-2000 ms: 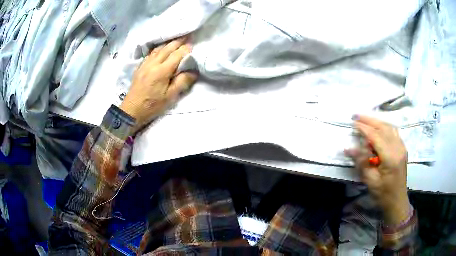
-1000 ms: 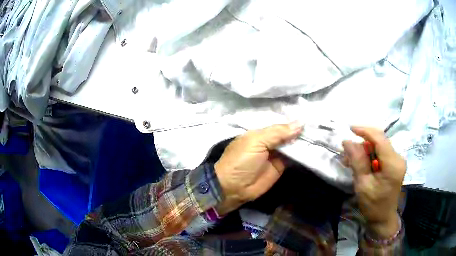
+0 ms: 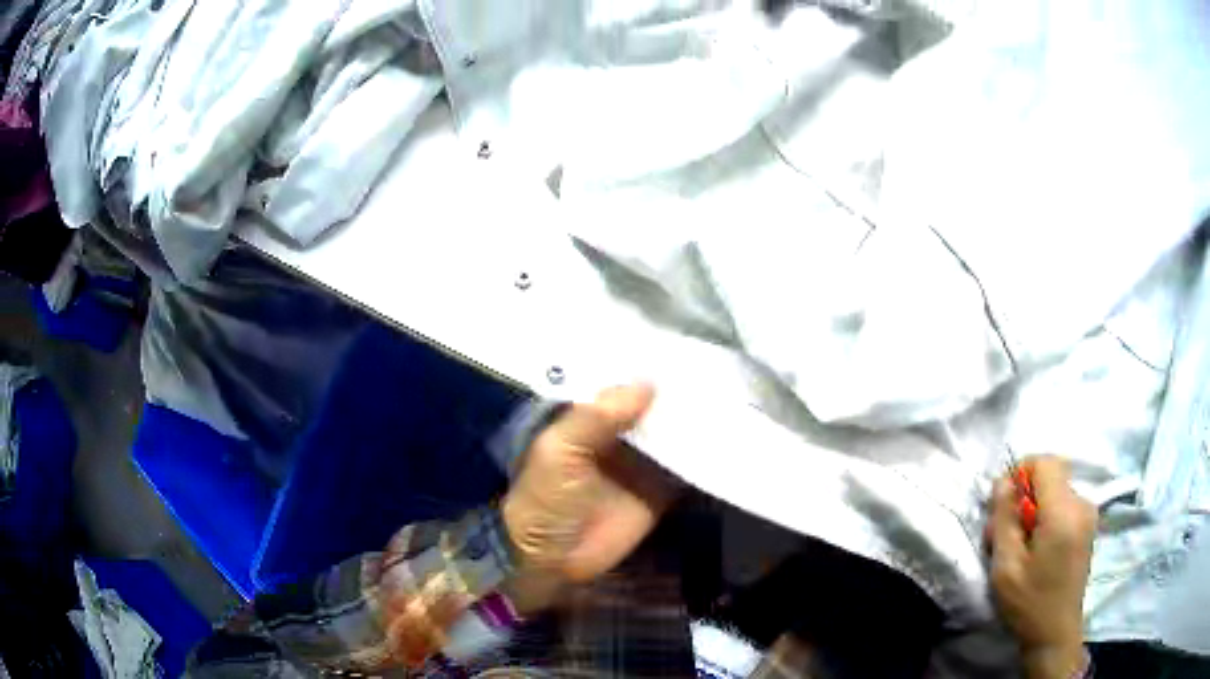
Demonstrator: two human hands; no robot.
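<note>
A pale grey-white jacket (image 3: pixel 796 332) lies spread and rumpled on the table in front of me, with small round snaps (image 3: pixel 523 281) along its left edge. My left hand (image 3: pixel 584 497) is at the jacket's near hem, thumb on or just over the cloth, fingers below the edge; it is blurred, so I cannot tell if it grips the hem. My right hand (image 3: pixel 1042 564) is closed around orange-red thread snips (image 3: pixel 1024 497) at the lower right, over the jacket, the thin tip pointing up.
A heap of similar garments (image 3: pixel 199 133) lies at the upper left and overhangs the table edge (image 3: pixel 398 325). Blue bins (image 3: pixel 212 491) stand on the floor at the lower left, with pale cloth (image 3: pixel 113 623) by them. My plaid sleeve (image 3: pixel 398 597) is at the bottom.
My left hand has moved from the cloth near my right hand left along the hem. My right hand is lower and still holds the snips. The view has shifted, so the garments appear further right.
</note>
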